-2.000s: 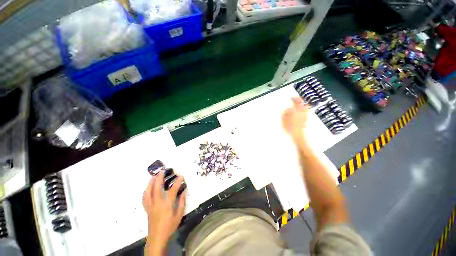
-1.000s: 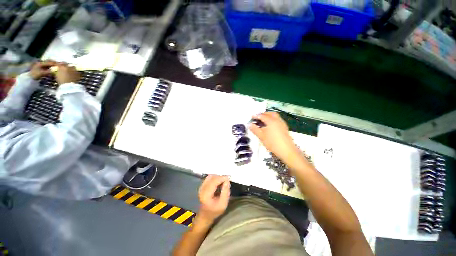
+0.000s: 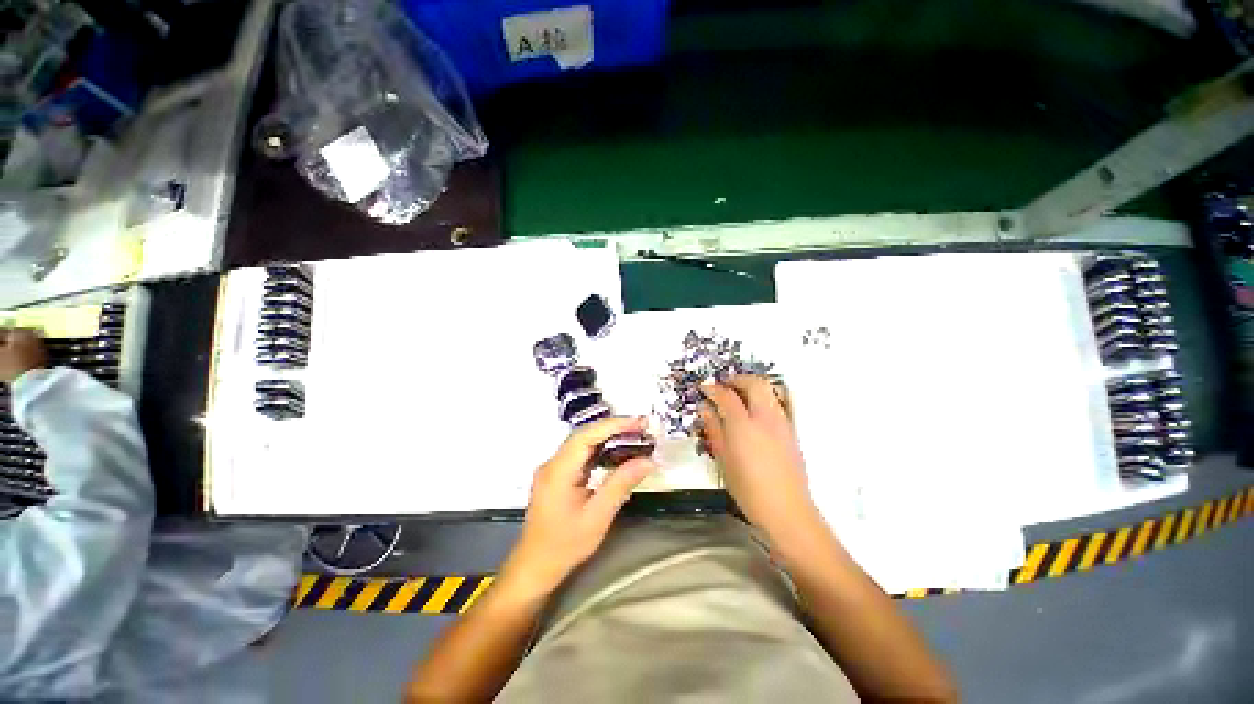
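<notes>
My left hand holds a dark glossy watch case between thumb and fingers at the near edge of the left tray. My right hand has its fingertips in the heap of small silver metal parts; whether it pinches a part is hidden. Several loose cases lie in a line beyond my left hand, among them a silver-faced one and a dark one at the far end. The heap lies on a pale sheet between the trays.
Rows of cases stand at the far left and far right of the trays. A few specks lie on the right tray. A clear bag and blue bin are behind. A coworker's sleeve is at left.
The view has swung back right. My left hand now holds a case over the tray. My right hand has moved from the loose cases to the metal heap. One more dark case lies at the far end.
</notes>
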